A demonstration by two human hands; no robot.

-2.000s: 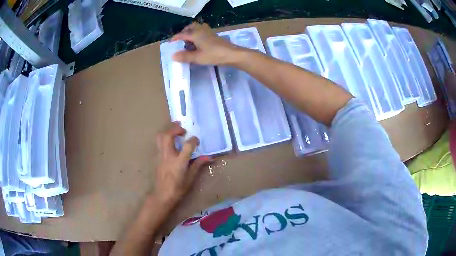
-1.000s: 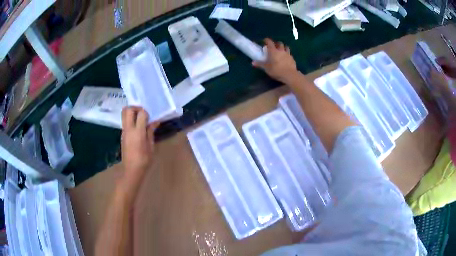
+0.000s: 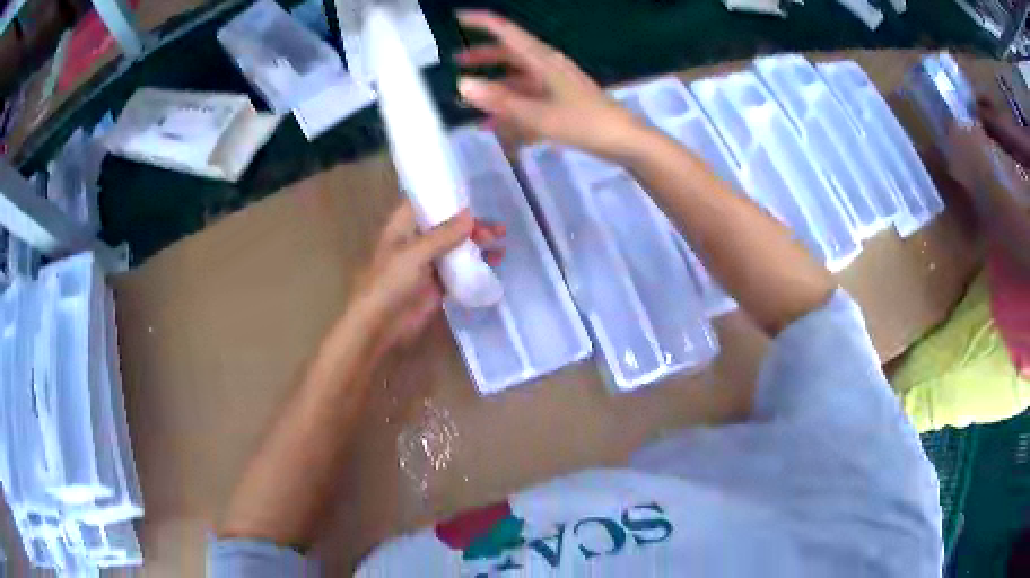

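Observation:
My left hand holds a long white wrapped product near its lower end. The product is tilted, slightly blurred, over the nearest blister tray. My right hand is raised to the right of the product's upper part, fingers apart, holding nothing. A second translucent tray lies beside the nearest one, partly under my right forearm. More trays overlap in a row to the right.
A stack of trays stands at the left board edge. White cartons and a tray lie on the dark green belt. A slanted metal post is at left. Another person's hand holds a tray at right.
My left hand has let go of the tray, which now lies on the belt, and holds the white product. My right hand has released the product and opened. The view has shifted.

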